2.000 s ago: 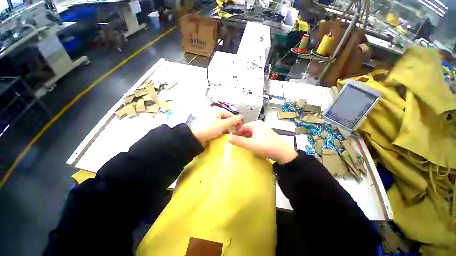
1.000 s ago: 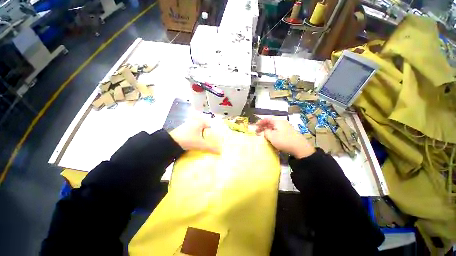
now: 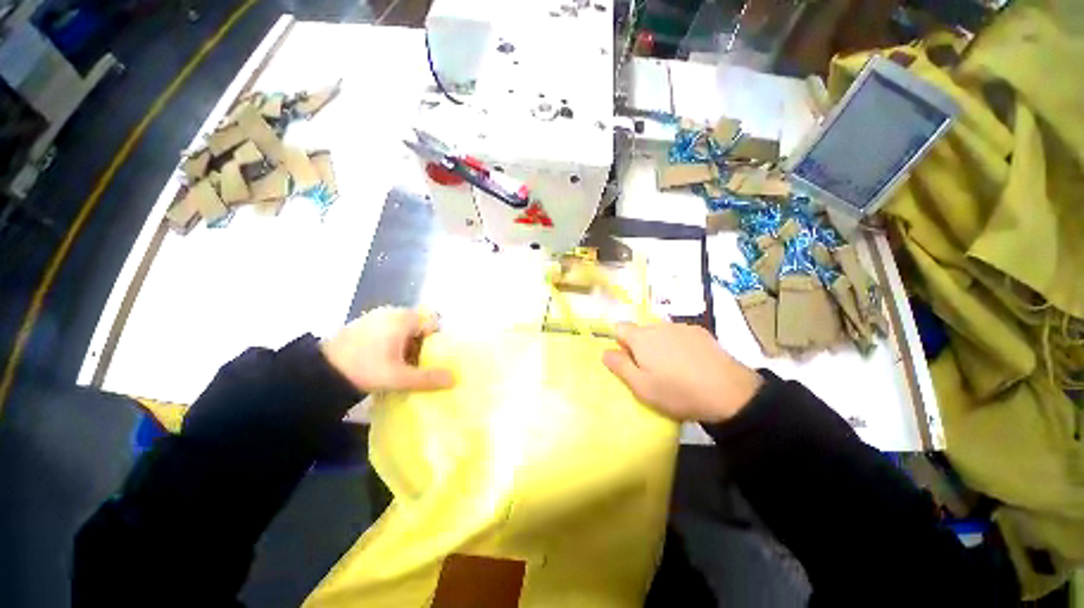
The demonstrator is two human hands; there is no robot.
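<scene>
A yellow tote bag point(image 3: 535, 451) hangs over the front edge of the sewing table, its top edge near the machine. A brown leather patch point(image 3: 478, 582) is on its lower face. My left hand point(image 3: 390, 353) holds the bag's top left corner. My right hand point(image 3: 678, 368) holds the top right part, thumb and fingers on the edge. A yellow strap point(image 3: 600, 295) lies beyond the edge, by the needle area. The white sewing machine head point(image 3: 535, 131) stands just behind. Glare hides part of the bag's top edge.
Khaki tabs point(image 3: 252, 160) lie in a pile at left. More tabs point(image 3: 808, 311) with blue bits lie at right. Red-and-black snips point(image 3: 470, 170) rest against the machine head. A grey control panel point(image 3: 874, 137) tilts at back right. A heap of yellow bags point(image 3: 1010, 297) is at far right.
My hands have moved apart along the bag's top edge, from close together near the machine. The bag's top now lies spread wider and flatter. The view has tilted down and closer.
</scene>
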